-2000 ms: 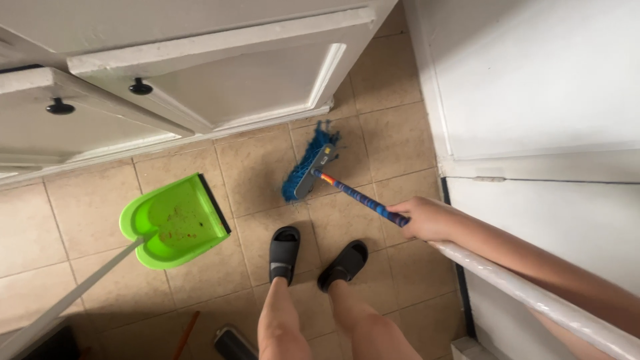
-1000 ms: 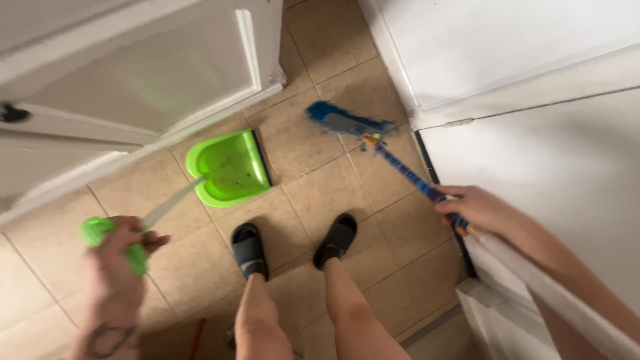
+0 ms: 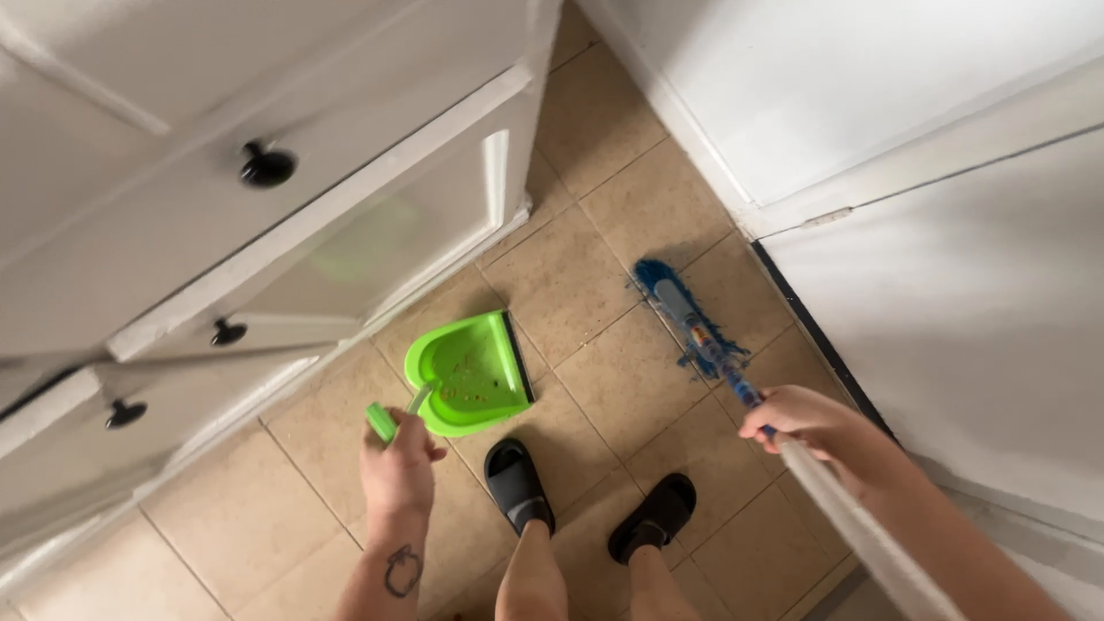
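Note:
A green long-handled dustpan (image 3: 473, 366) rests on the tiled floor with crumbs and bits of debris inside it. My left hand (image 3: 398, 466) is closed around the green grip at the top of its handle. To the right, a broom with blue bristles (image 3: 690, 319) touches the floor near the door side. My right hand (image 3: 789, 418) grips the broom's blue patterned handle just above the head; the pale upper part of the handle runs back along my right forearm. Small crumbs (image 3: 588, 335) lie on the tiles between the dustpan and the broom.
White cabinets (image 3: 405, 233) with black knobs line the left. A white door (image 3: 975, 302) with a dark strip along its bottom edge stands at the right, beside a white baseboard (image 3: 699, 129). My feet in black slides (image 3: 517, 485) are on the tiles below the dustpan.
My left hand has come into view and taken hold of the dustpan's handle. The dustpan has moved right, away from its earlier place left of my feet. The broom head has shifted toward the door.

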